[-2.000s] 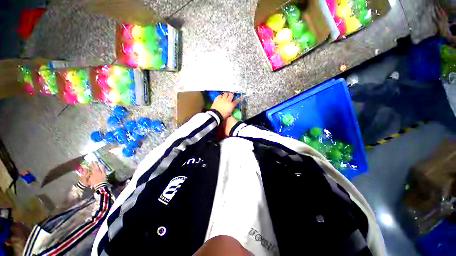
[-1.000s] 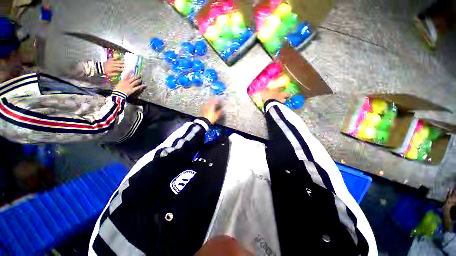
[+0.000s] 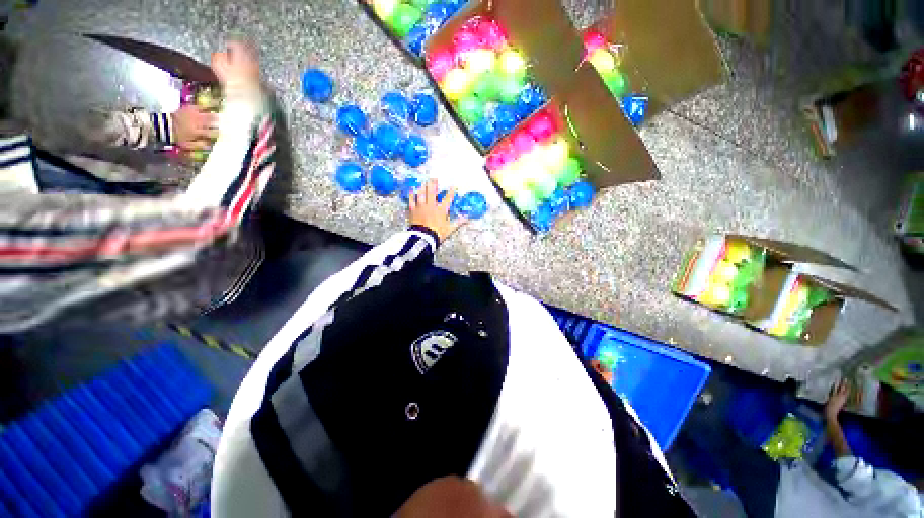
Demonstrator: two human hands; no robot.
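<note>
My left hand (image 3: pixel 433 209) is on the bench with fingers spread, at the near end of a group of loose blue balls (image 3: pixel 387 140), touching balls there. A skin-coloured patch at the blue bin's near left edge looks like my right hand (image 3: pixel 603 370); it is small and mostly hidden by my jacket. The nearest open display box (image 3: pixel 539 170) holds pink, yellow, green and blue balls, its flap standing up. Another filled box (image 3: pixel 484 79) touches it from behind. The blue bin (image 3: pixel 664 379) is beside the bench edge, with some green inside.
Two open boxes (image 3: pixel 732 273) stand on the bench (image 3: pixel 608 258) at right. Another open box (image 3: pixel 614 71) is behind. A neighbour's arms (image 3: pixel 228 172) work at left. Another person's arm (image 3: pixel 837 415) is at lower right. Stacked blue bins (image 3: pixel 106 415) and a white sack (image 3: pixel 185 460) are lower left.
My right hand has left the nearest display box and is now low by the bin. My left hand has moved from the bench edge onto the blue balls. The neighbour's near arm has lifted.
</note>
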